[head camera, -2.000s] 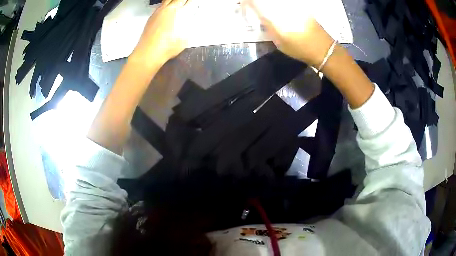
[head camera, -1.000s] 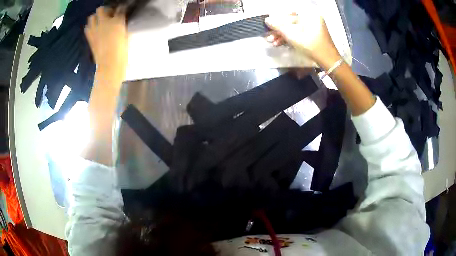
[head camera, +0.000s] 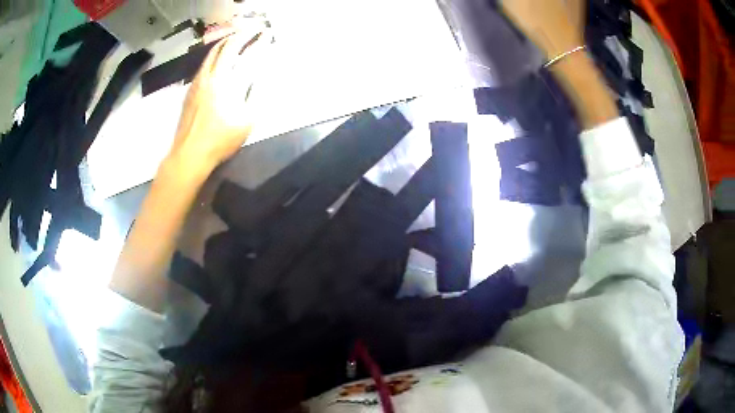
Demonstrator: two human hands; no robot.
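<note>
A ribbed black strip lies on the white machine bed at the upper left. My left hand is on its right part by the needle area, fingers bent over it; glare washes out the fingertips. My right hand is at the top edge, right of the bed, beside the pile of short black pieces. Its fingers are cut off by the edge, so what it holds is hidden. A loose heap of black strips lies between my forearms.
A pile of long black strips is fanned out at the far left. A shiny grey sheet lies under the strips. The table's pale rounded edge runs down the right. Orange fabric hangs beyond it. A red label shows top left.
The view has turned, so the bed sits tilted and further left. My left hand has come from the left pile to the strip; my right hand has let go of it and moved right.
</note>
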